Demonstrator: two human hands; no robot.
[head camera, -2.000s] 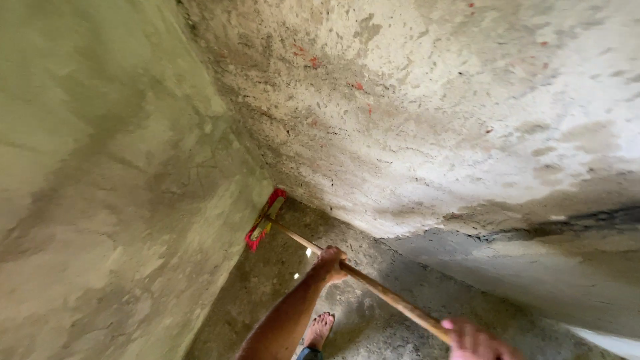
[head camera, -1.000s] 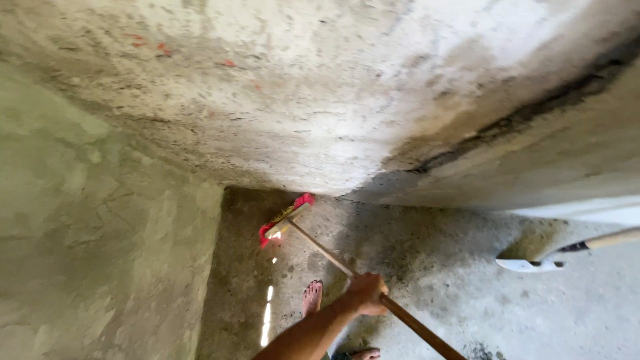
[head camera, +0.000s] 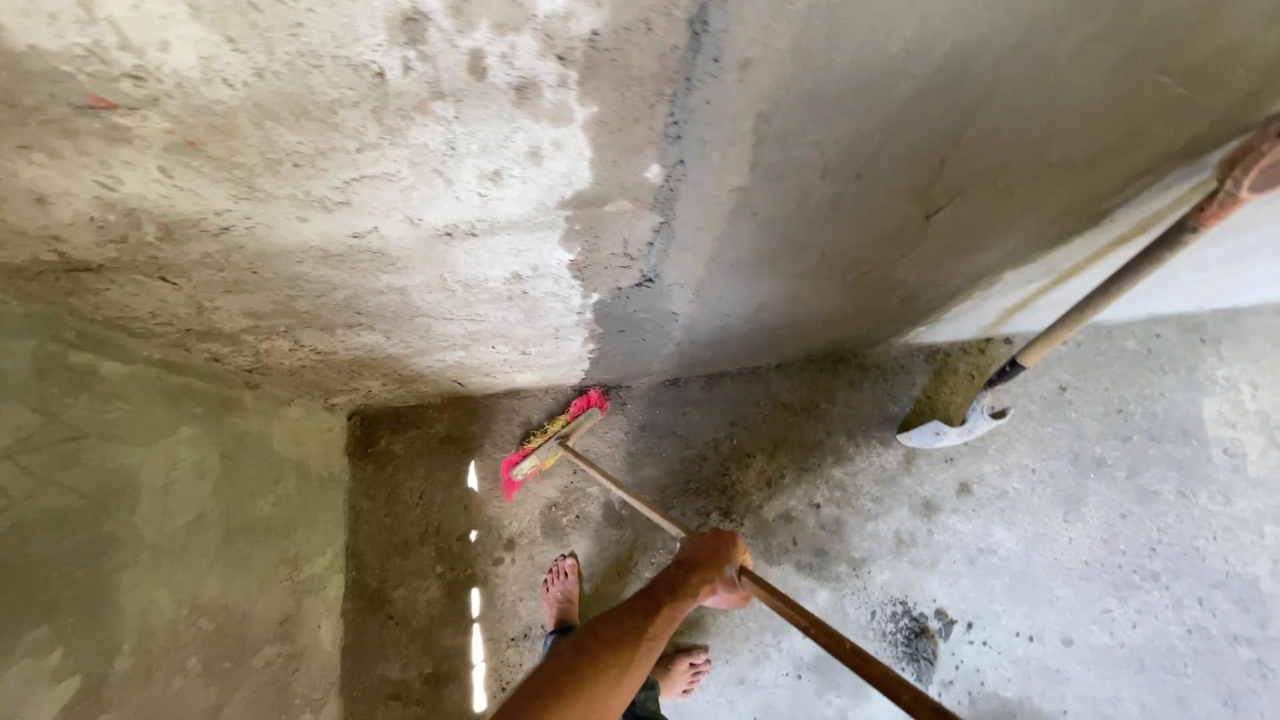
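Observation:
My left hand (head camera: 715, 568) is closed around the wooden handle of a push broom (head camera: 625, 492), partway along the shaft. The broom head (head camera: 557, 443), with pink and yellow bristles, rests on the concrete floor near the foot of the wall, ahead and to the left of my hand. The handle runs past my hand and leaves the view at the bottom. My right hand is outside the view. My bare feet stand on the floor beside the left forearm.
A rough plastered wall (head camera: 480, 220) rises ahead, and a greenish wall (head camera: 170, 520) stands at left. A shovel (head camera: 955, 430) with a long handle is near the wall at right. Dark crumbled debris (head camera: 910, 635) lies on the floor at lower right.
The broom head has moved right along the wall's foot, out of the corner. My right hand, on the handle in the oldest frame, has left view. The view has swung right, bringing in the shovel.

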